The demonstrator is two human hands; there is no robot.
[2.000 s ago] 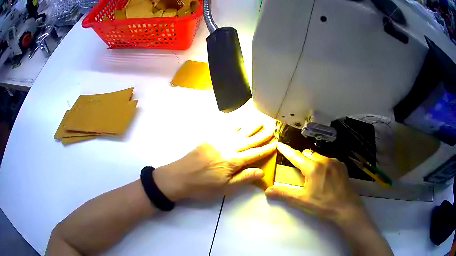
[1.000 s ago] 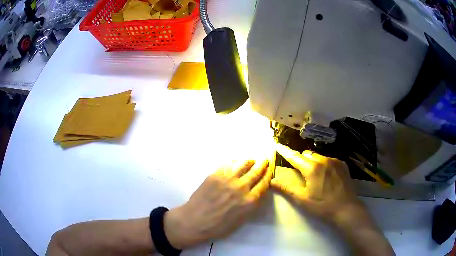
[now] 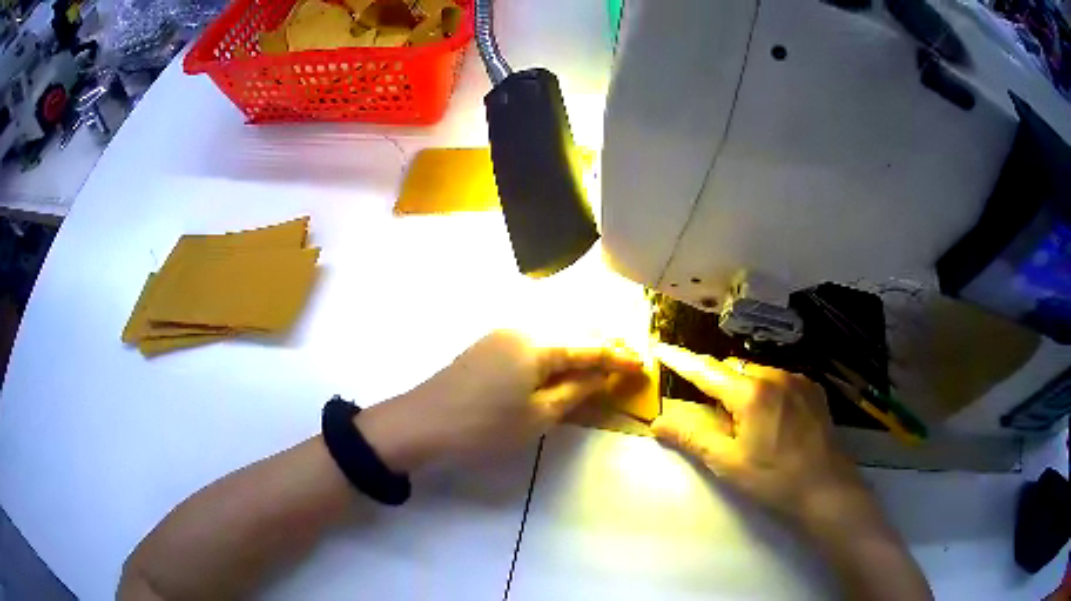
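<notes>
A small mustard fabric piece [image 3: 637,397] lies under the needle area of the off-white sewing machine head [image 3: 810,153]. My left hand [image 3: 529,382], with a black band on the wrist, rests on the piece from the left, its fingers bent and partly lost in glare. My right hand [image 3: 758,423] is at the piece's right edge, index finger pointing at the needle and thumb near the lower edge. Glare hides the presser foot and whether either hand pinches the cloth. A stack of mustard pieces [image 3: 229,282] lies at the left.
A black sewing lamp [image 3: 540,170] hangs left of the machine head. A single mustard piece [image 3: 446,181] lies behind it. A red basket [image 3: 341,88] with mustard parts stands at the back. Yellow-green snips [image 3: 881,405] lie right of the needle. A dark object [image 3: 1043,520] is at the right edge.
My left hand first drew back toward me, then moved forward again to the needle area, onto the fabric piece. My right hand has stayed beside the needle with small shifts. The view shifted slightly.
</notes>
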